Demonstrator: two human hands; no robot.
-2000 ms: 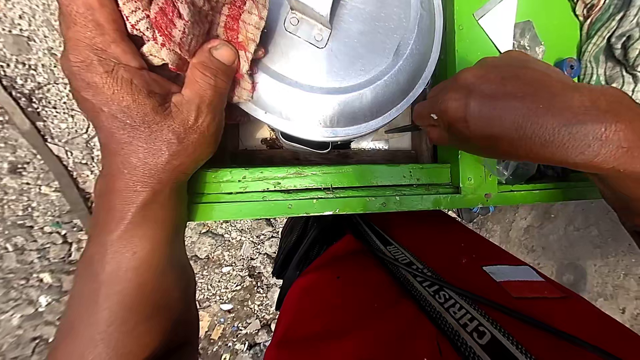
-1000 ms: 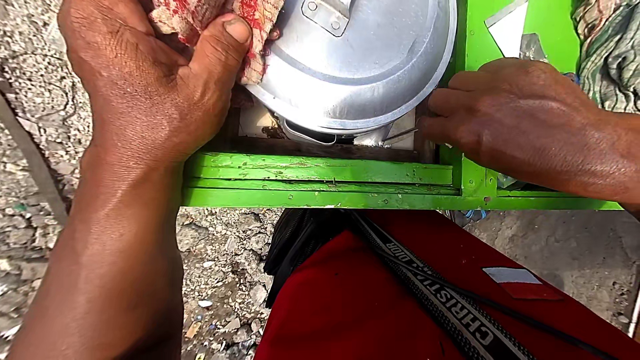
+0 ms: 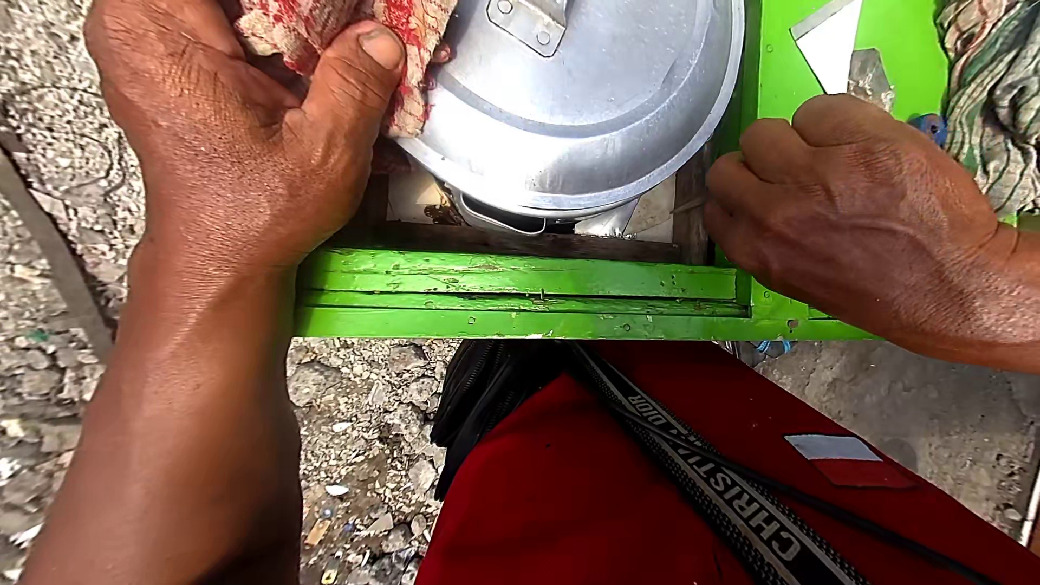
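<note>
My left hand (image 3: 268, 138) grips a cream-and-red cloth (image 3: 410, 61) at the left edge of a round aluminium pot lid (image 3: 585, 130). The lid has a riveted metal handle (image 3: 532, 20) and sits over a recess in a green wooden frame. Below its near rim a curved metal loop (image 3: 500, 219) shows, perhaps a pot handle. My right hand (image 3: 853, 203) is curled, knuckles up, at the recess's right side. A thin piece (image 3: 689, 207) juts left from its fingers; most of it is hidden by the hand.
The green wooden edge (image 3: 520, 317) runs along the near side. On the green surface at right lie a white triangular piece (image 3: 833, 41), crumpled clear plastic (image 3: 871, 77), a blue item (image 3: 930, 127) and a striped cloth (image 3: 995, 106). Red clothing (image 3: 552, 487) and a patterned strap (image 3: 715, 487) are below.
The thin dark piece that stuck out from my right hand over the recess now barely shows, and that hand has turned slightly. My left hand keeps hold of the cloth.
</note>
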